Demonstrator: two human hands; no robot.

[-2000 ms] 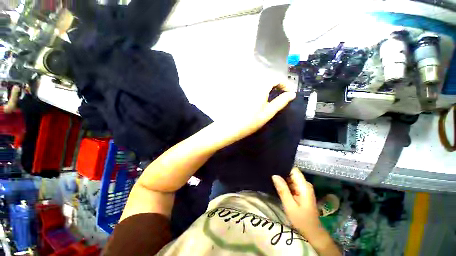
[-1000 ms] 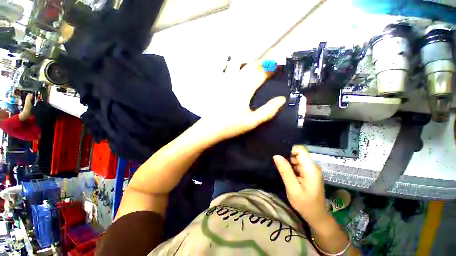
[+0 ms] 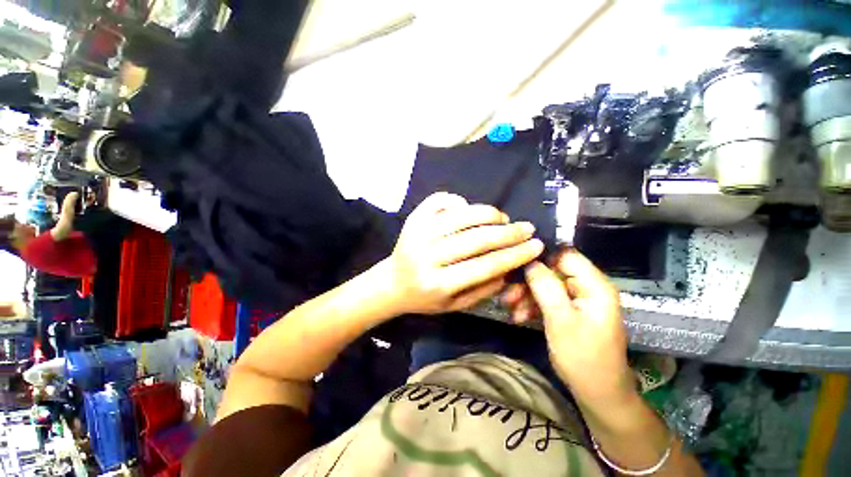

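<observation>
A dark garment panel (image 3: 481, 177) lies flat on the plate, its right edge at the needle area (image 3: 552, 172) of the white overlock machine. My left hand (image 3: 457, 253) lies over its lower part, fingers pointing right, pinching the dark edge. My right hand (image 3: 583, 321) meets it from the right, thumb and fingers closed on the same edge just below the foot. The fingertips hide the pinched bit. A large heap of dark cloth (image 3: 252, 196) lies to the left, beyond my left forearm.
Two silvery cylinders (image 3: 740, 126) stand at the right of the machine. The table's scale strip (image 3: 681, 337) runs along the front edge. A second sewing machine (image 3: 114, 152) is at the left. Red crates (image 3: 142, 279) and a person's red sleeve (image 3: 58, 253) are at far left.
My left hand has moved down from beside the needle area to the front edge of the cloth. My right hand has moved up slightly and both hands now meet at the edge.
</observation>
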